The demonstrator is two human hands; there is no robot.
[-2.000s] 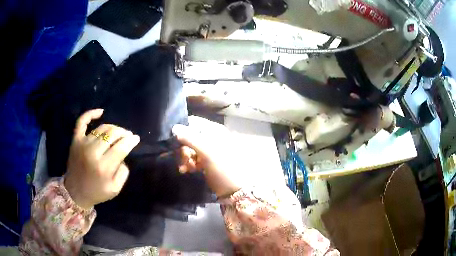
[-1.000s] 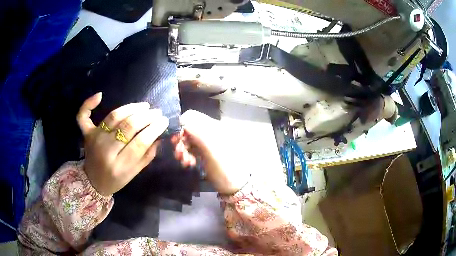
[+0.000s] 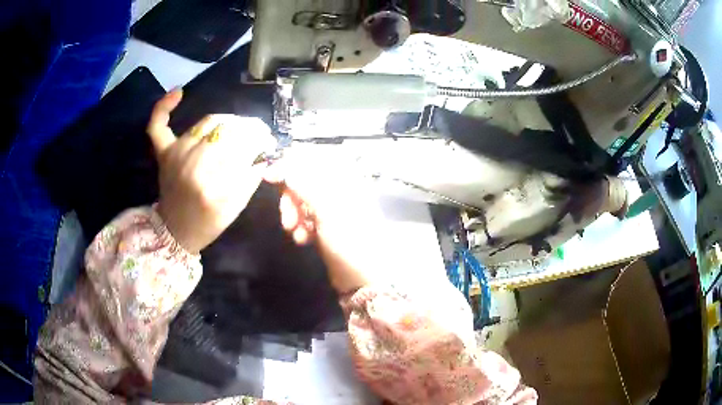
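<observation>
A black fabric panel [image 3: 229,87] lies at the left end of the sewing machine, partly under my left hand. My left hand [image 3: 214,170] presses on it just below the needle area, fingertips near its edge. My right hand [image 3: 297,194] is beside it, thumb and fingers at the panel's edge; glare hides the exact grip. Black binding tape [image 3: 507,146] runs along the arm through a metal slide buckle [image 3: 427,121]. The needle area [image 3: 281,111] is partly hidden by glare and the lamp. Stacked dark panels [image 3: 261,277] lie below the hands.
A pale sewing lamp [image 3: 360,93] hangs over the off-white machine arm [image 3: 396,166]. Another black piece [image 3: 190,28] lies at upper left. Blue sheeting [image 3: 55,103] is at left. Blue loops [image 3: 471,281] hang beside the arm. An open cardboard box [image 3: 586,332] is at lower right.
Both hands have moved up towards the needle area, my left hand the most. The panel's shiny edge is now mostly covered by the hands. The view has shifted slightly.
</observation>
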